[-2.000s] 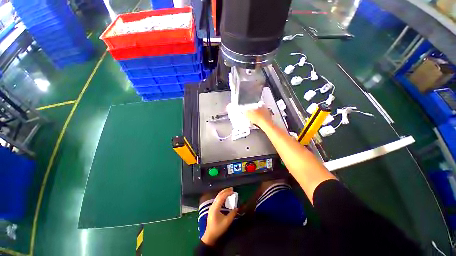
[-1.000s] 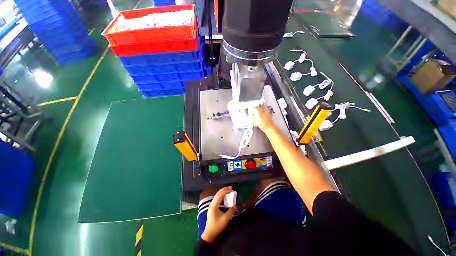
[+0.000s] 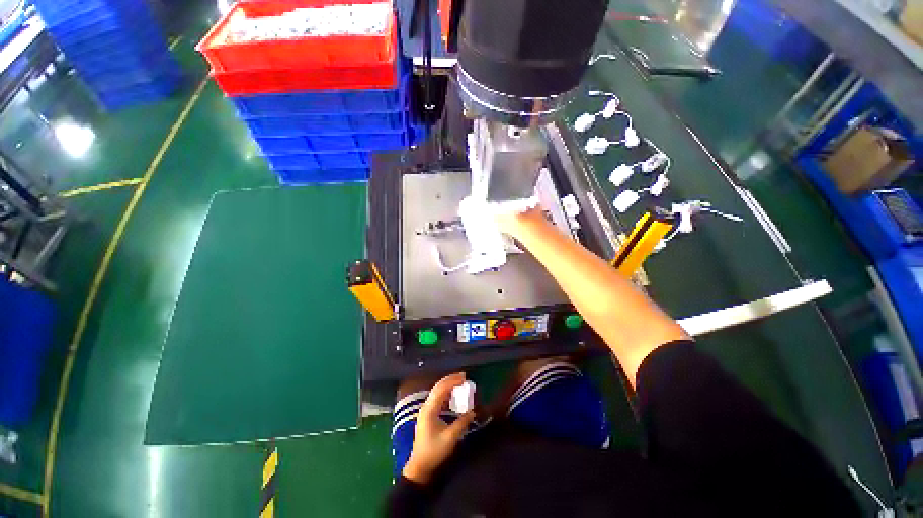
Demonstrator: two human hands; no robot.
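My left hand (image 3: 437,430) is low in front of my lap, its fingers closed on a small white plastic piece (image 3: 463,397). My right hand (image 3: 519,225) reaches under the silver horn (image 3: 509,167) to the white fixture (image 3: 487,233) on the silver base plate (image 3: 430,288). Its fingertips merge with the bright white area, so I cannot tell whether they grip a unit. A thin white cable (image 3: 452,267) curls on the plate left of the fixture, beside a white block at the fixture's front.
Green start buttons (image 3: 427,337) and a red emergency stop (image 3: 504,329) line the machine's front. Yellow-and-black posts (image 3: 371,291) flank the plate. White corded units (image 3: 623,174) lie on the dark green conveyor (image 3: 719,248), crossed by a white bar (image 3: 759,307). A red-orange crate (image 3: 304,61) tops blue bins.
A cable that hung toward the plate's front a second ago is gone from there; one now curls left of the fixture. My right hand has shifted slightly left; my left hand still holds its piece.
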